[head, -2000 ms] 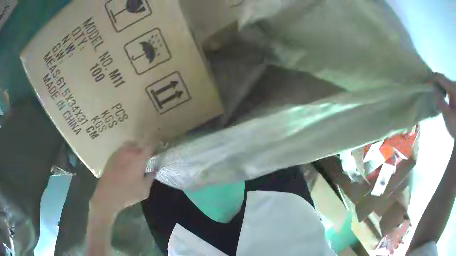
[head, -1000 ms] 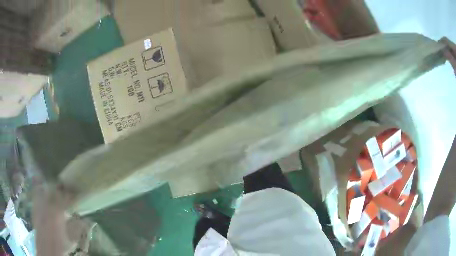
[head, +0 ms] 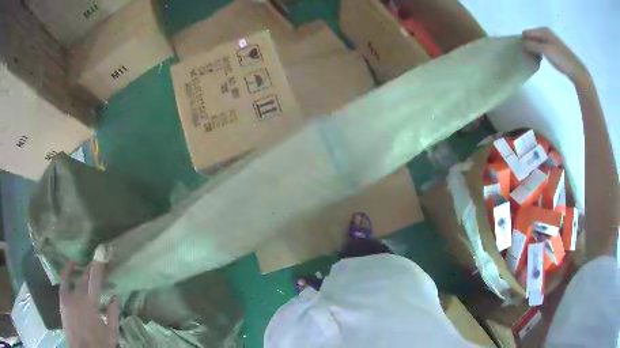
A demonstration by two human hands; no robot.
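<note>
A long olive-green woven sack [head: 285, 183] is stretched diagonally across the view, folded or narrow, with a faint bluish stripe near its middle. My left hand [head: 92, 299] grips its lower left end. My right hand [head: 544, 47] grips its upper right end, with the arm stretched out. Behind the sack stands a closed brown carton [head: 234, 102] with black printing and handling symbols; the sack hides part of its lower right side.
Flattened cardboard [head: 401, 204] lies on the green floor [head: 136, 129]. An open carton [head: 469, 217] of orange-and-white packs [head: 534, 204] stands right by the pale wall. Bagged bundles [head: 75, 211] stand left. Closed cartons marked M11 [head: 122, 61] stand upper left.
The sack was open around my view of the carton and is now pulled straight between my hands. The carton shows farther away, and the view has shifted back over more floor.
</note>
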